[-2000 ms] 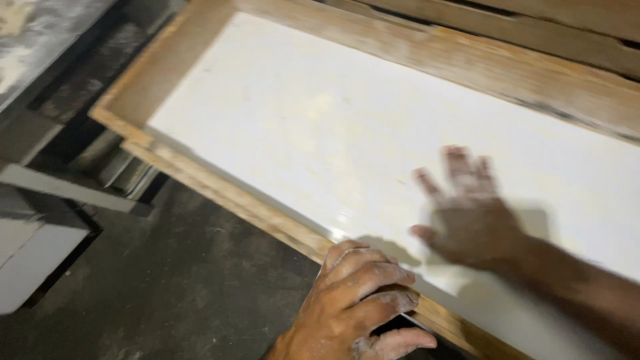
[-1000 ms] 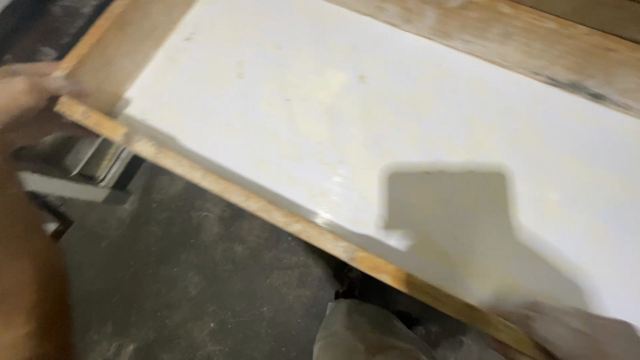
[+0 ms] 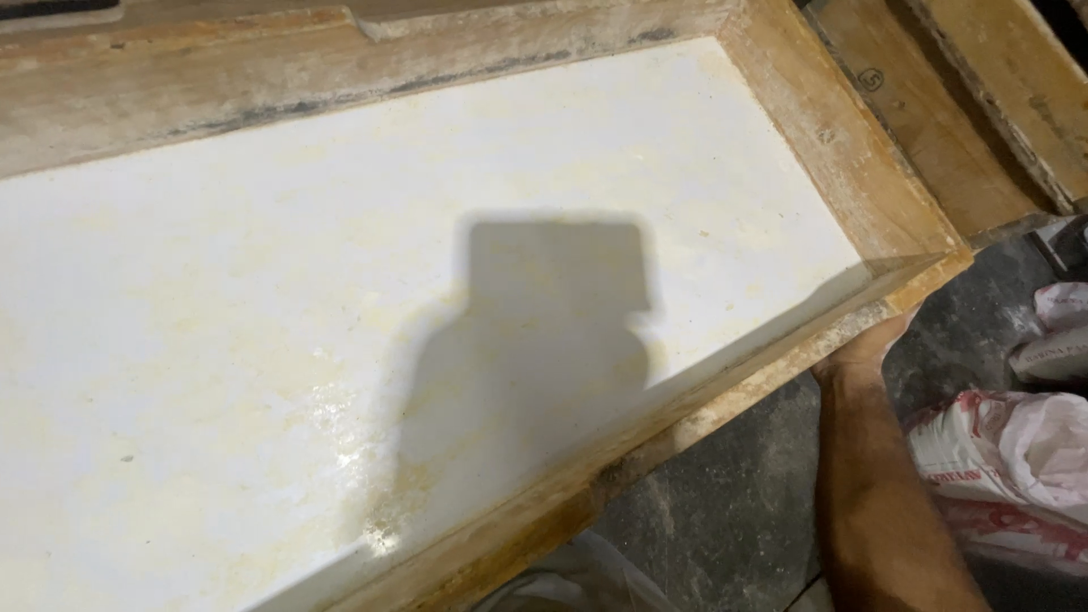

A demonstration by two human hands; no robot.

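Note:
A long, shallow wooden tray (image 3: 739, 382) with a smooth white bottom fills most of the view, tilted across it. Flour-like smears and small specks mark the white surface, and a dark shadow falls over its middle. My right hand (image 3: 875, 344) is at the near right corner, against the outside and underside of the wooden rim. The rim hides most of its fingers, so its grip cannot be made out. My left hand is outside the view.
Beyond the right end lie more wooden boards or trays (image 3: 918, 127), one bearing a circled mark. Several printed sacks (image 3: 977, 442) stand on the dark floor (image 3: 731, 484) at the lower right. Pale cloth (image 3: 578, 578) shows below the near rim.
The view has swung strongly toward the tray's right end. My left hand, at the left corner one second ago, is out of sight. My right hand is now at the right corner.

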